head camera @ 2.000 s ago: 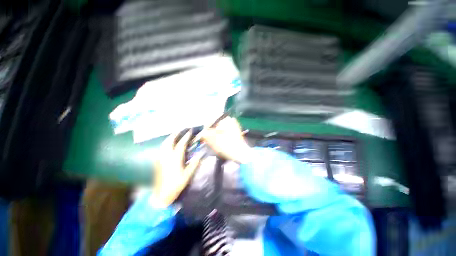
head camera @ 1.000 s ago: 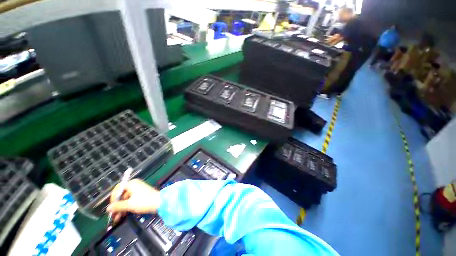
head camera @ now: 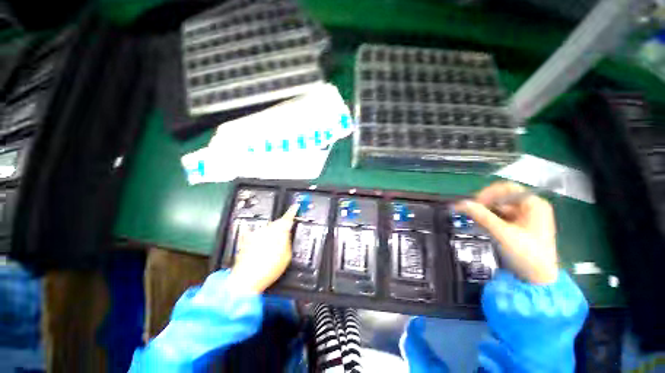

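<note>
A long black foam tray [head camera: 379, 299] lies in front of me with several dark phone-like units side by side. The far-left unit [head camera: 251, 211] shows no blue at its top; the others, such as the middle unit [head camera: 355, 251], show blue tabs. My left hand [head camera: 264, 251] lies over the two left units, index fingertip at the second unit's top, holding nothing visible. My right hand [head camera: 521, 229] is over the far-right unit, fingertips by its blue tab, pinching thin grey tweezers [head camera: 512, 197], blurred and partly hidden. White liner sheets with blue tabs [head camera: 281, 135] lie behind the tray.
A clear blister tray stack [head camera: 434, 109] with dark parts stands behind the tray; more blister trays [head camera: 251, 55] sit on black foam at back left. Black stacks flank the bench [head camera: 80, 153]. A white label strip [head camera: 547, 176], metal post [head camera: 572, 55] and white scraps [head camera: 585, 268] are at right.
The view has swung back from the right side and aisle to the work tray. My left hand is in view again, over the left units. My right hand is now at the far-right unit.
</note>
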